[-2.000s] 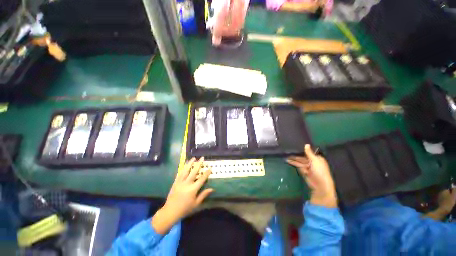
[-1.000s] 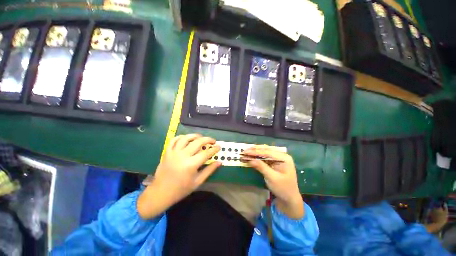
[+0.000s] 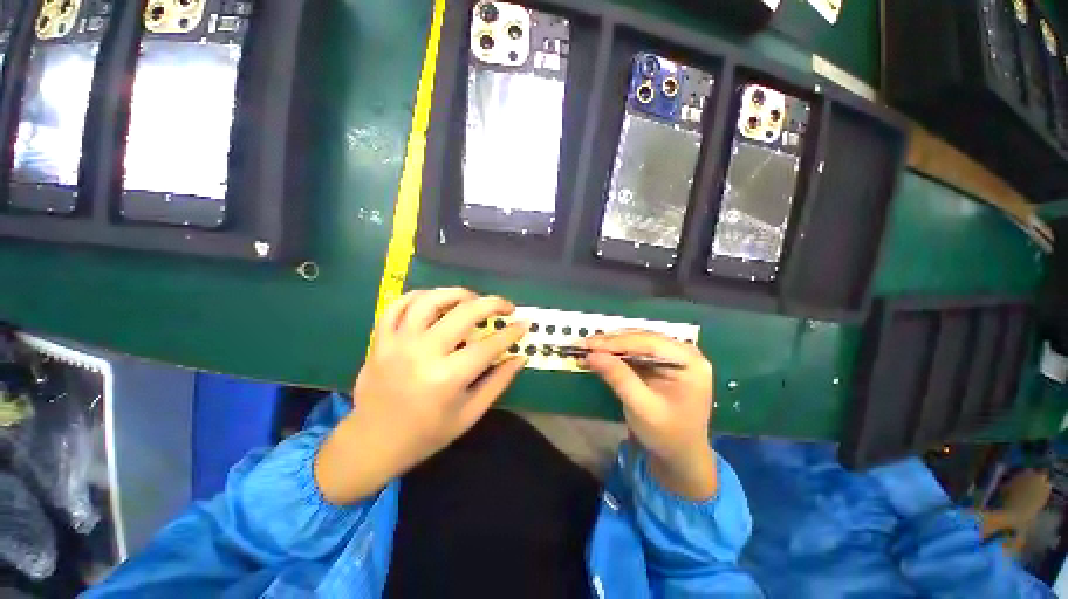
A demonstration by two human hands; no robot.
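A white adhesive sheet (image 3: 638,326) with rows of dark dots lies flat on the bench in front of me. My left hand (image 3: 424,372) rests bare on its left end, fingers spread, holding nothing. My right hand (image 3: 658,401) holds dark tweezers (image 3: 638,358) like a pen, their tip at a dot in the lower row. Beyond the sheet is a black foam tray (image 3: 525,260) with three phone housings. The left one (image 3: 512,152) has a gold camera block, the middle one (image 3: 658,164) a blue one, the right one (image 3: 759,187) a gold one. The fourth pocket is bare.
Yellow tape (image 3: 409,211) crosses the bench left of the tray. Another tray (image 3: 275,193) with housings is at left. An empty tray (image 3: 937,363) lies at right, stacked trays (image 3: 966,88) behind. A side bin (image 3: 111,468) is lower left. Another person's blue sleeve (image 3: 808,515) is lower right.
The view has moved closer to the bench. My right hand came from the tray's right corner to the sheet, and the tweezers now reach the dots. My left hand stays on the sheet.
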